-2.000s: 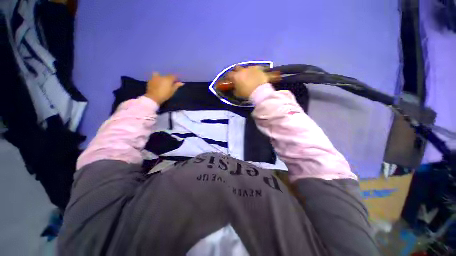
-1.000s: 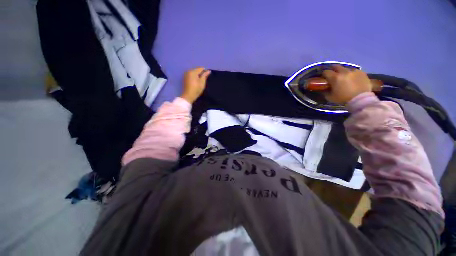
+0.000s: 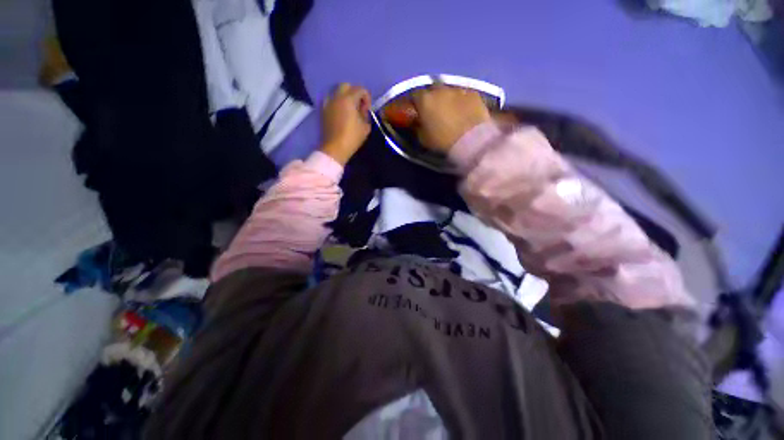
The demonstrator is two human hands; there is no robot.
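The steam iron [image 3: 401,113] lies on the black band of the garment [image 3: 370,172], its pointed tip to the left. My right hand [image 3: 449,116] is closed around its reddish-brown handle. My left hand [image 3: 346,116] is at the left end of the black band, just left of the iron's tip, with its fingers closed on the cloth edge. White panels with black lines [image 3: 413,209] lie nearer to me, partly hidden by my right sleeve and my body.
A black and white garment heap [image 3: 146,120] hangs at the left table edge. The dark iron hose [image 3: 636,168] runs right from the handle. Crumpled white cloth [image 3: 705,9] lies at the far right. Coloured scraps [image 3: 155,322] are at lower left. The table is purple-blue [image 3: 533,43].
The iron in my right hand has slid left along the black band, up beside my left hand. My view has turned, and the white cloth at the far right has come in.
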